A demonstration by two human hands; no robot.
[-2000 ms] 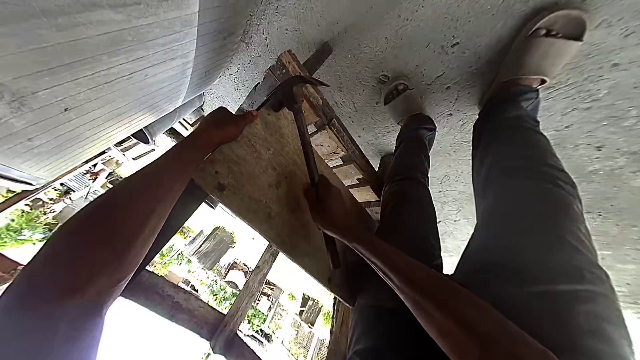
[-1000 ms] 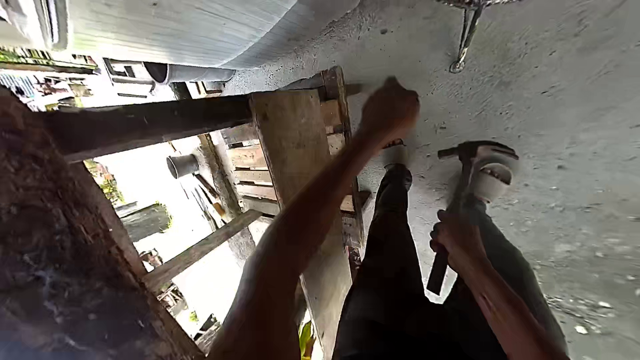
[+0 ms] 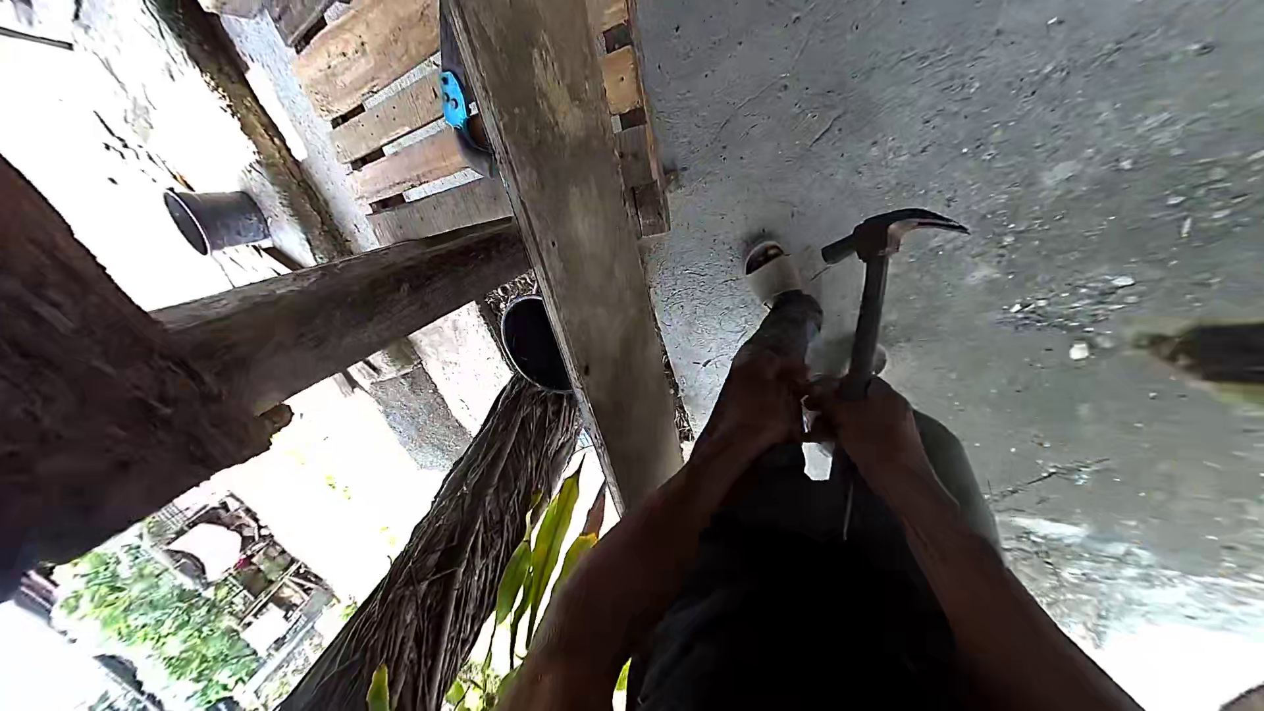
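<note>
My right hand (image 3: 874, 420) is closed around the handle of a claw hammer (image 3: 871, 306), whose head points away from me over the concrete floor. Close beside it, my left hand (image 3: 765, 395) almost meets the right one in front of my legs. Its fingers are partly hidden, and whether it holds something small cannot be made out. A long wooden board (image 3: 583, 227) lies to the left of both hands, touched by neither.
Left of the board are a slatted wooden pallet (image 3: 405, 123), a wooden beam (image 3: 375, 286), a black bucket (image 3: 533, 341), a second bucket (image 3: 222, 219) and a tree trunk (image 3: 454, 533). A blue-marked object (image 3: 454, 99) rests by the pallet. My sandalled foot (image 3: 773, 272) stands on concrete.
Two seconds ago the hammer was over the board, with my left hand at the board's end. The hammer is now in front of my legs, and my left hand has come in beside my right. The view has shifted.
</note>
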